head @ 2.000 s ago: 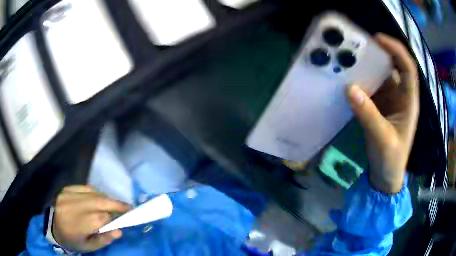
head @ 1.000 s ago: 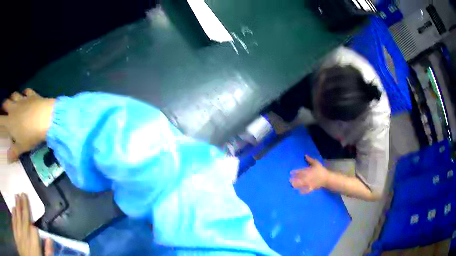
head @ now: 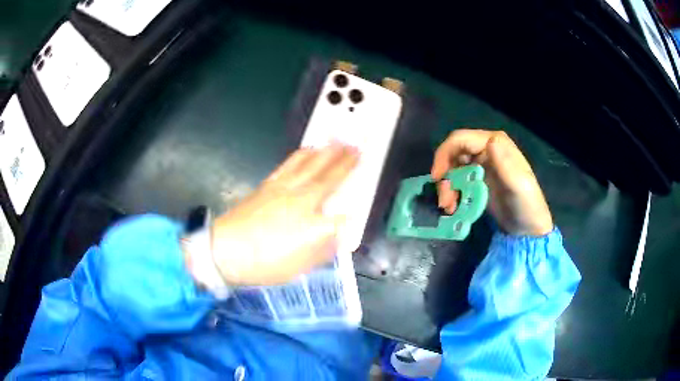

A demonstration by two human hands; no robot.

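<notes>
A white smartphone (head: 367,139) lies back up on a dark fixture, its three camera lenses at the top, against two tan-gold stops (head: 391,85). My left hand (head: 287,216) lies over the phone's left and lower part, fingers on its back. A label sheet (head: 298,301) with barcode-like print sticks out under my left palm, apparently held there; the grip is hidden. My right hand (head: 488,175) holds the green positioning template (head: 436,232) just right of the phone, a fingertip showing in its cut-out window.
A black tray (head: 93,138) with several white phones (head: 71,72) curves along the left. Another black tray edge (head: 634,141) is at the upper right. A thin white strip (head: 640,242) is on the green mat (head: 596,327) at the right. A blue and white object (head: 414,360) is at the bottom edge.
The phone, earlier raised in my right hand, now lies on the fixture. My right hand has taken hold of the green template. The view has swung back from the neighbouring person to the bench.
</notes>
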